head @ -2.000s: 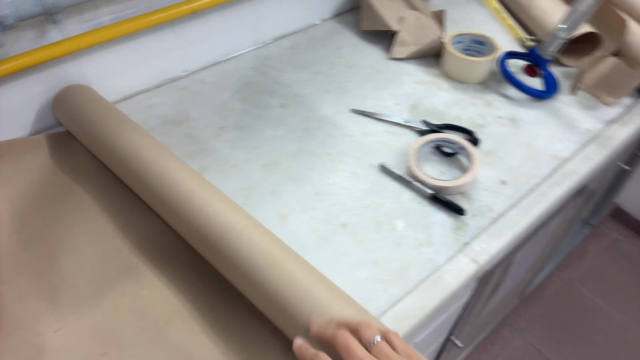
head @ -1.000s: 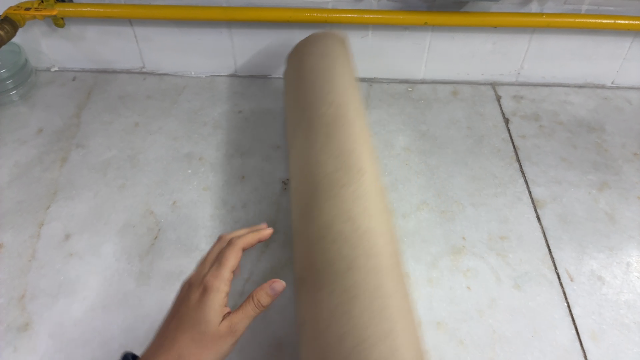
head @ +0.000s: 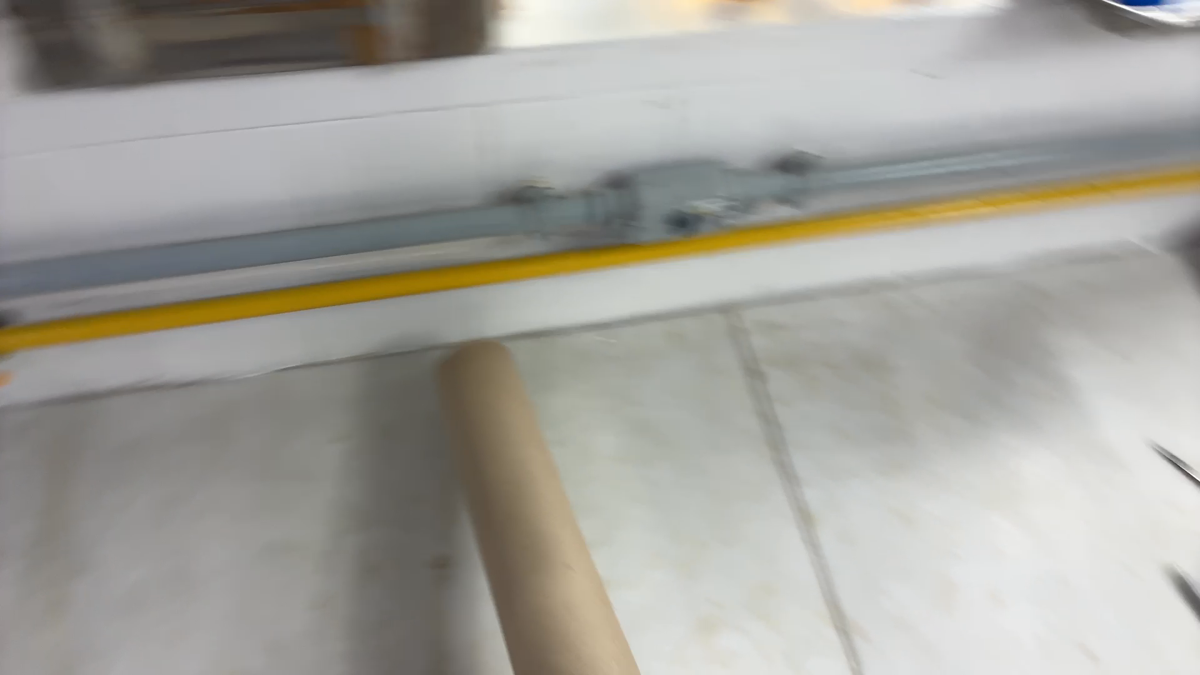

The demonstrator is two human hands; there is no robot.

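A roll of brown kraft paper [head: 539, 525] lies on the pale marble countertop [head: 244, 525], running from close to the wall down past the bottom edge of the view. Its near end is cut off by the frame. Neither my left hand nor my right hand is in view, so what they touch cannot be seen. Motion blurs the whole picture.
Behind the counter a yellow pipe [head: 450, 277] and a grey conduit with a junction box [head: 680, 202] run along the white wall. A dark seam [head: 783, 459] crosses the countertop. Two thin dark-tipped things [head: 1177, 463] show partly at the right edge.
Two seconds ago brown paper lay spread left of the roll; bare countertop shows there now. The hand seen beside the roll a second ago is out of view. The view has swung up toward the wall.
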